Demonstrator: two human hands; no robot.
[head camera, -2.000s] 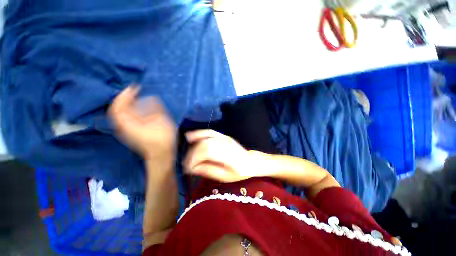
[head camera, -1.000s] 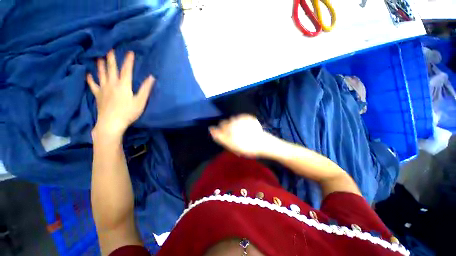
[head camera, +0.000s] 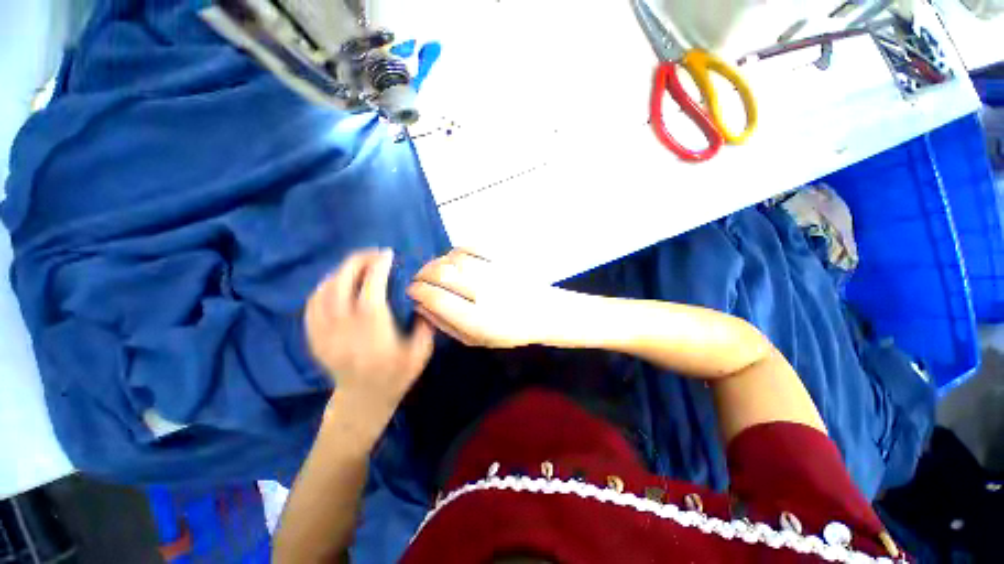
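The blue garment piece (head camera: 187,220) lies bunched on the left of the white table and runs under the sewing machine's needle area (head camera: 391,105). Its right edge runs from the needle down to my hands. My left hand (head camera: 369,325) and my right hand (head camera: 473,297) are close together at the table's front edge, with the cloth edge pinched between their fingers. The fingertips are partly hidden by the cloth and slightly blurred. A small pale patch (head camera: 165,423) shows at the cloth's lower left.
Scissors with red and yellow handles (head camera: 705,105) lie right of the needle. Small metal tools (head camera: 914,61) lie at the table's right end. A blue garment pile (head camera: 771,320) hangs beside a blue crate (head camera: 908,242). Another blue crate (head camera: 204,518) is at lower left.
My left hand has left its flat, spread pose on the cloth and moved right to the cloth edge. My right hand has moved left to meet it. The view has shifted, showing the machine head.
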